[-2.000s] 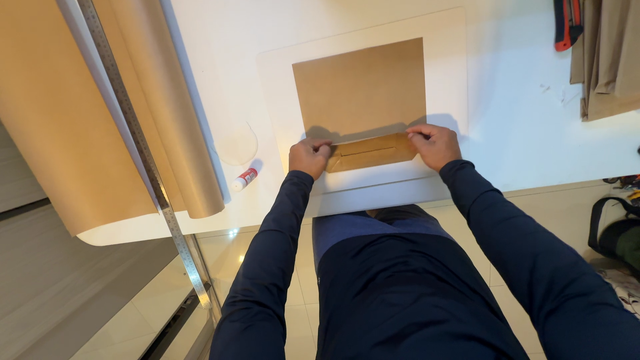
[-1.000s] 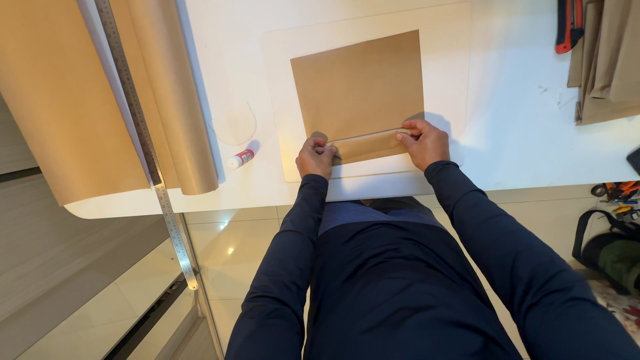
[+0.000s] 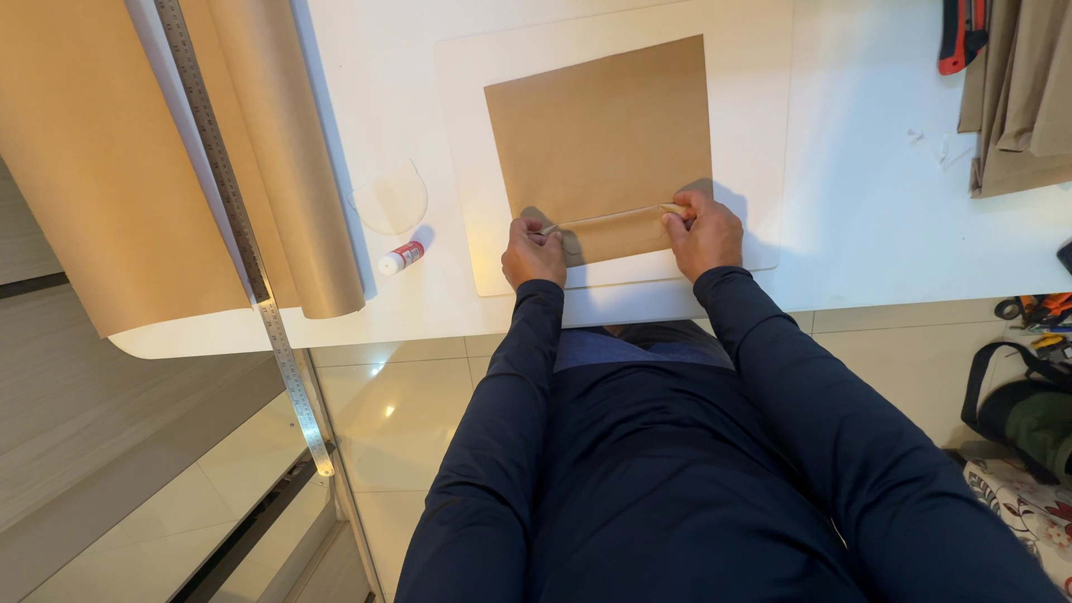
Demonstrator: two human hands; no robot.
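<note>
A piece of brown kraft paper [image 3: 607, 134] lies on a thin white board [image 3: 745, 109], its near end folded into a flap. My left hand [image 3: 534, 253] pinches the left corner of that flap between thumb and fingers. At the flap's right corner, my right hand [image 3: 706, 233] grips the paper the same way, with a small fold showing at the fingertips. The flap's upper edge runs between both hands, slightly raised. Whether the paper has one layer or more cannot be told.
A glue stick [image 3: 402, 258] lies left of the board beside a clear round piece [image 3: 391, 199]. Farther left, a steel ruler [image 3: 219, 167] rests on a kraft paper roll [image 3: 280, 159] and overhangs the table. A red-black utility knife [image 3: 963, 38] and folded brown paper [image 3: 1026, 100] are at upper right.
My hands have kept hold of the near end of the paper. The flap's near part, dark and creased two seconds ago, now shows a lighter surface between my hands.
</note>
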